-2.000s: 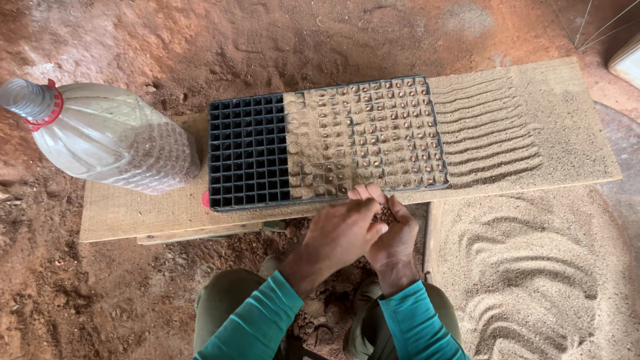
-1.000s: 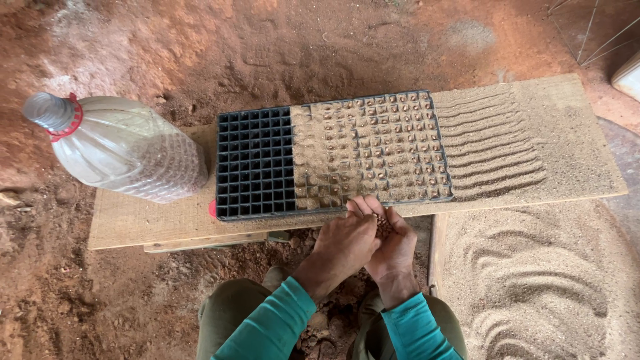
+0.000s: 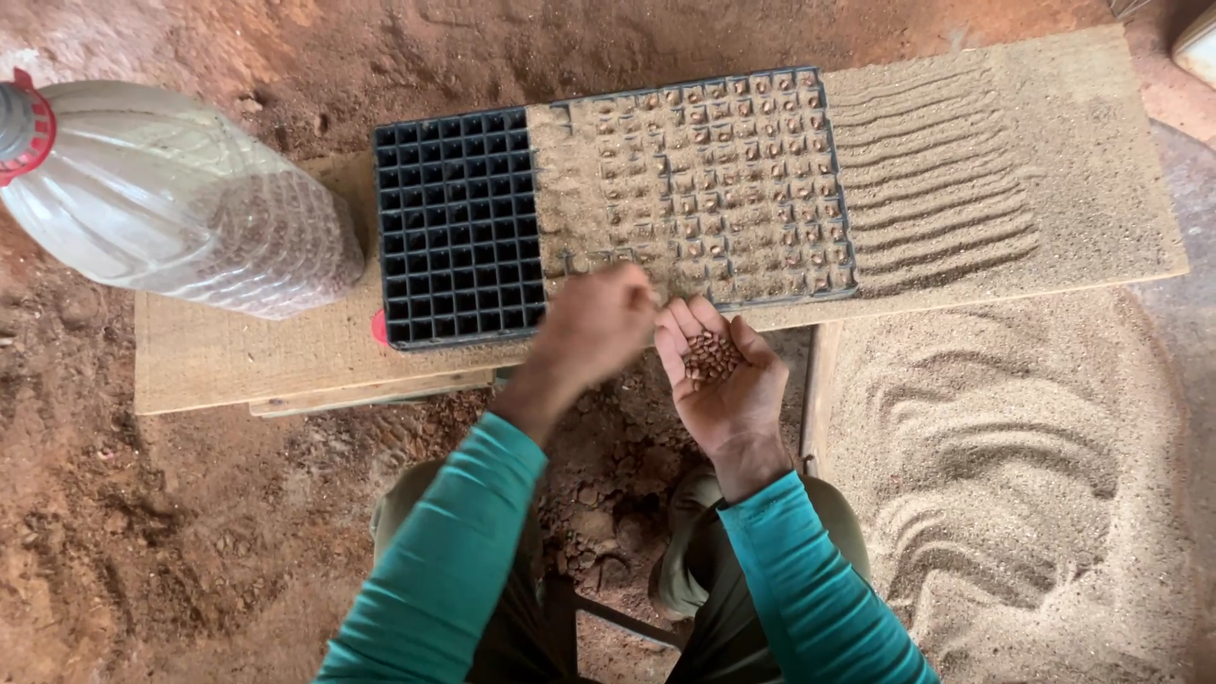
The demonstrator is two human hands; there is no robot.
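Note:
My right hand [image 3: 717,375] is palm up below the near edge of the black plastic seedling tray [image 3: 456,228], cupping a small heap of reddish-brown seeds [image 3: 711,358]. To its left, my left hand [image 3: 598,318] is blurred over the tray's near edge, its fingers drawn together; whether a seed is between them cannot be told. Bare cells show in the tray's left part. Sandy substrate [image 3: 579,190] fills the rest, with single seeds lying in many cells toward the right.
A clear plastic bottle [image 3: 190,190], partly filled with seeds, lies at the left with a red ring on its neck. A red cap [image 3: 380,327] peeks from beside the tray. The wooden board [image 3: 256,370] carries ridged sand [image 3: 931,180]; more sand [image 3: 1007,475] lies lower right.
My left hand has moved off my right hand toward the tray. The right hand's palm has opened out, showing the seeds. The view has shifted somewhat.

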